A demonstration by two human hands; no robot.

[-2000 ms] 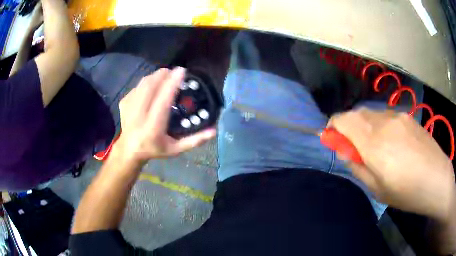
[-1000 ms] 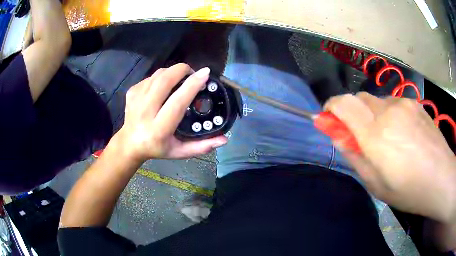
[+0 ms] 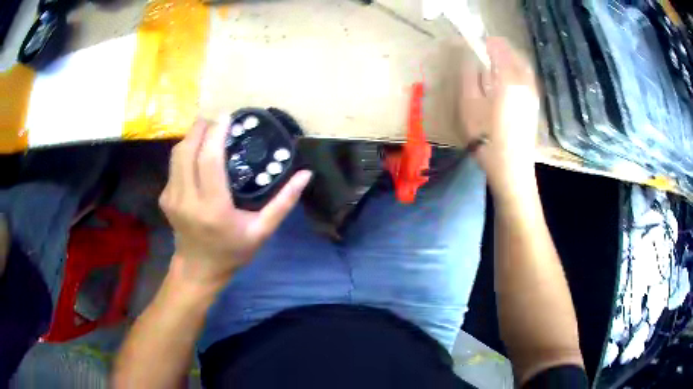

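Note:
My left hand (image 3: 209,197) holds a round black housing (image 3: 257,152) by its side, thumb and fingers around it, near the table's front edge. Several white round pieces show on the housing's face. My right hand (image 3: 501,99) is over the cardboard-covered table, blurred, its fingertips at a white strip-like piece (image 3: 465,23); whether it grips it I cannot tell. The red-orange air gun (image 3: 412,163) lies at the table edge between my hands, partly hanging over my lap.
Stacked clear plastic trays (image 3: 623,83) stand at the right of the table. A thin dark shaft (image 3: 403,17) lies at the back. Another black housing (image 3: 45,34) is at the far left. A red plastic stool (image 3: 102,258) and part of another person (image 3: 23,304) are at lower left.
My right hand has let go of the air gun and moved up over the table. The gun now rests at the edge. The housing is now beside the table edge, and the view has shifted right.

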